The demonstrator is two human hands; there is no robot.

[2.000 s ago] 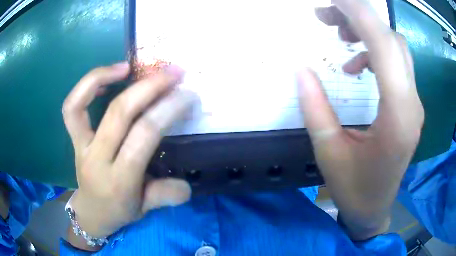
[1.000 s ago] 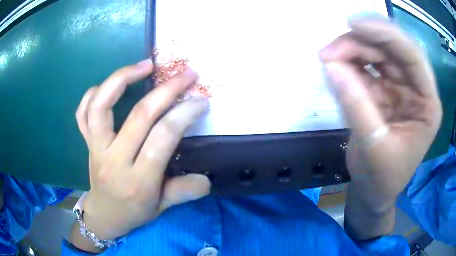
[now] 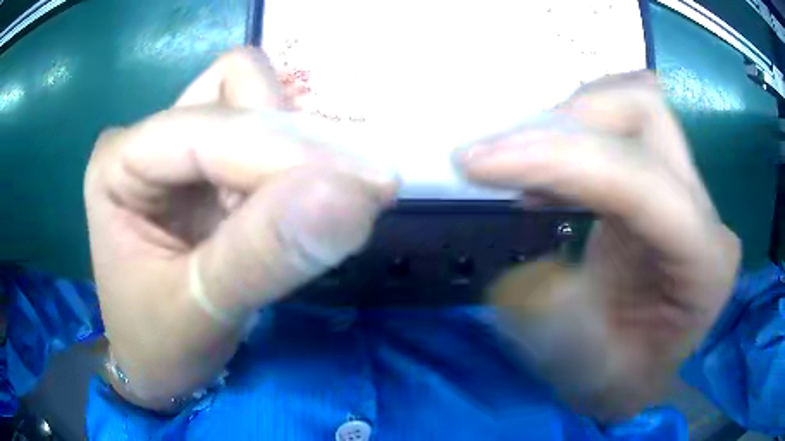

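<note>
The glaring white tray (image 3: 448, 69) with a dark rim lies in front of me. Small copper parts (image 3: 297, 83) are heaped at its left side. The black fixture bar (image 3: 422, 232) lies along the tray's near edge, its dark square nests partly hidden by my hands. My left hand (image 3: 228, 198) is raised close to the camera over the fixture's left part, thumb and finger tips together; whether a tiny part is between them cannot be seen. My right hand (image 3: 637, 224) is blurred over the fixture's right end, thumb and fingers apart, nothing visible in it.
The shiny green bench (image 3: 112, 95) surrounds the tray. Sparse dark specks (image 3: 577, 34) lie at the tray's upper right. Silver rails (image 3: 710, 30) run at the upper right corner. Blue sleeves of other people (image 3: 744, 336) show at both sides.
My left hand has come off the tray's left edge and fixture, with its fingers now curled to the thumb. My right hand has moved lower, its thumb spread from the fingers.
</note>
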